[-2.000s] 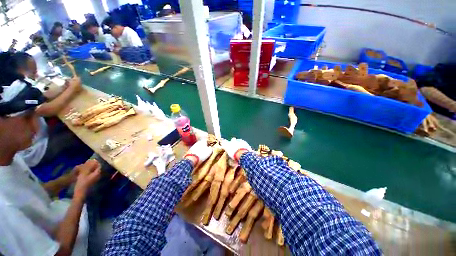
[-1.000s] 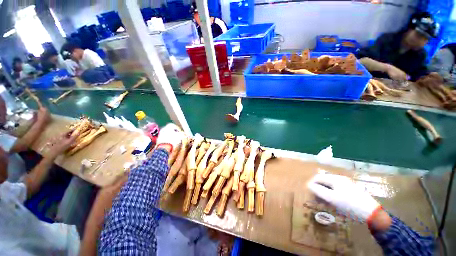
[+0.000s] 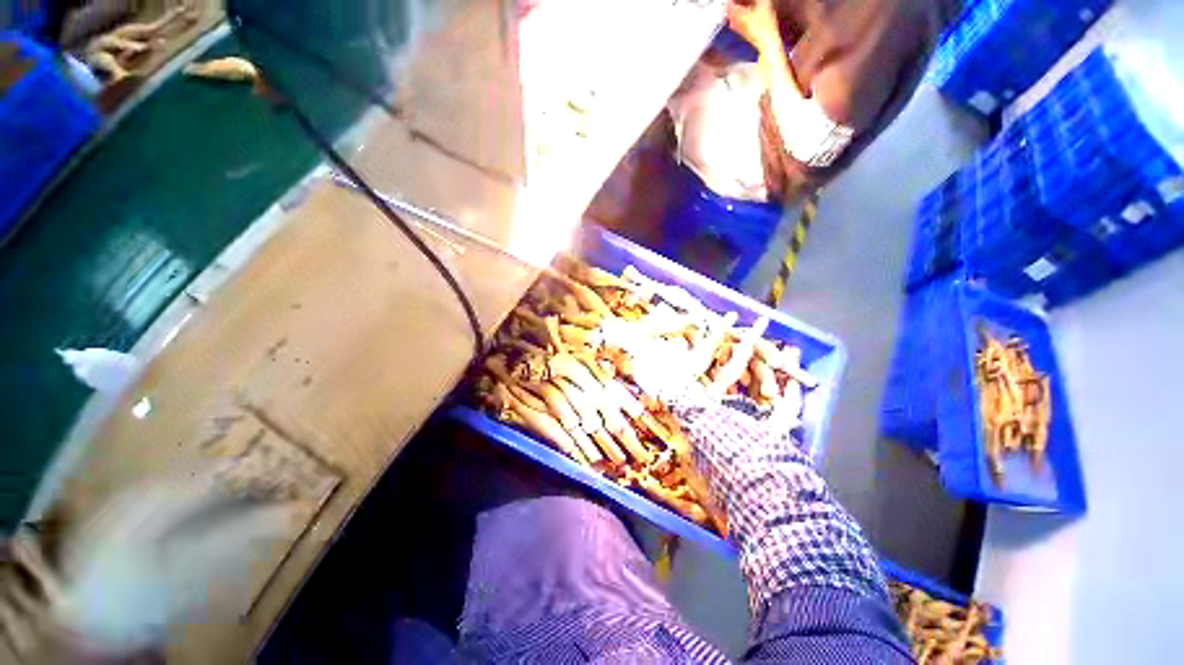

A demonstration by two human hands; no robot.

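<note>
Many pale tan wooden blanks [image 3: 571,396] fill a blue crate [image 3: 591,483] to the right of the bench. My right hand [image 3: 662,357] is in a white glove among the blanks. Glare washes out its fingers, so its hold cannot be told. My left hand [image 3: 162,565] is a white blur over the bench at lower left, beside the brown work board [image 3: 279,468]. Its fingers cannot be made out. Blurred blanks show at the lower left edge.
A black cable [image 3: 390,214] crosses the bench. A white squeeze bottle [image 3: 98,366] stands at the green belt [image 3: 156,247]. A seated person [image 3: 831,98] is beyond the crate. Blue crates [image 3: 1039,195] are stacked at right; another holds blanks [image 3: 1013,396].
The view has swung right and down from the bench row to the crate. My right hand has moved from near the work board into the crate. My left hand has left the row's far end.
</note>
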